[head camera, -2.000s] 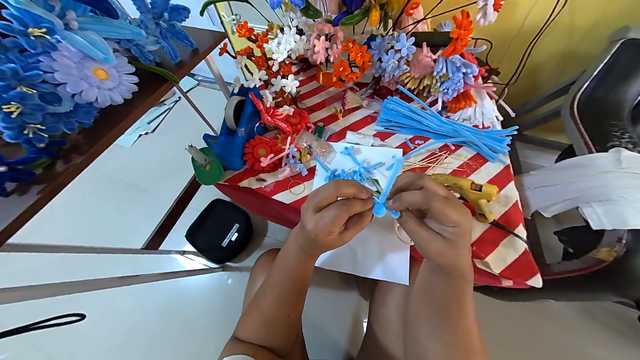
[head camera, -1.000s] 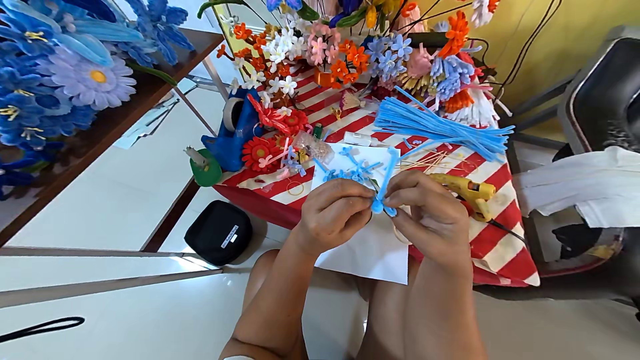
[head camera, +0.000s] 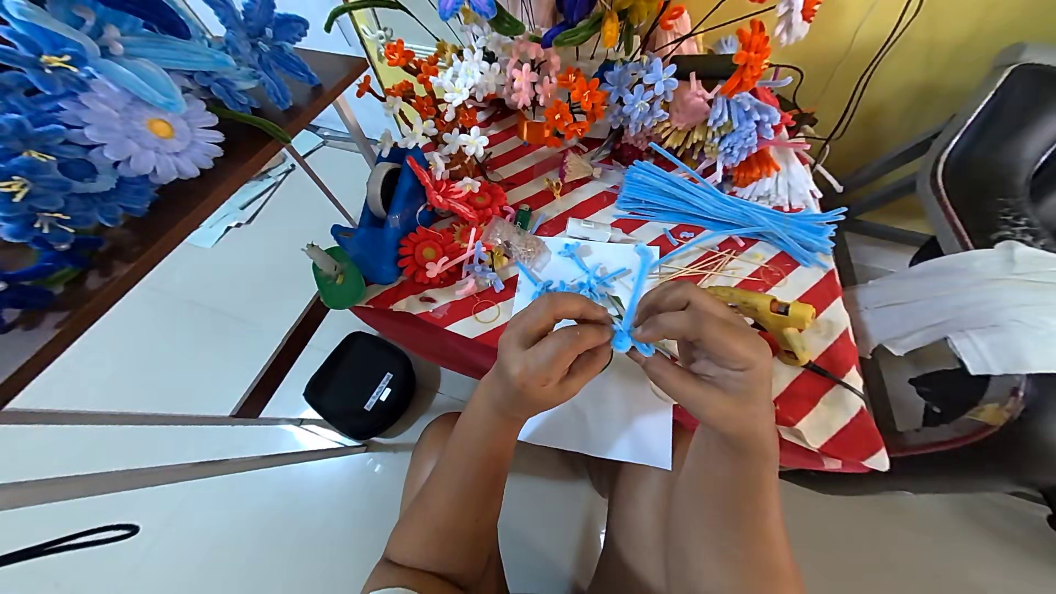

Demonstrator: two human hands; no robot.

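Note:
A light-blue pipe cleaner (head camera: 635,301), bent into small loops at its lower end, is pinched between the fingertips of my left hand (head camera: 551,355) and my right hand (head camera: 705,355). Its straight part rises between the hands. Beneath them lies white paper (head camera: 606,412), with several blue pipe-cleaner pieces (head camera: 582,280) on its upper part. A bundle of blue pipe cleaners (head camera: 726,210) rests farther back to the right. The yellow glue gun (head camera: 771,316) lies just beyond my right hand, near thin wooden sticks (head camera: 705,266).
A blue tape dispenser (head camera: 384,223), red pipe-cleaner flowers (head camera: 429,252) and a small white bottle (head camera: 592,230) are on the striped cloth (head camera: 813,388). More flowers (head camera: 528,82) stand behind. A dark shelf (head camera: 239,177) is left, a black case (head camera: 360,385) on the floor, a chair (head camera: 982,165) right.

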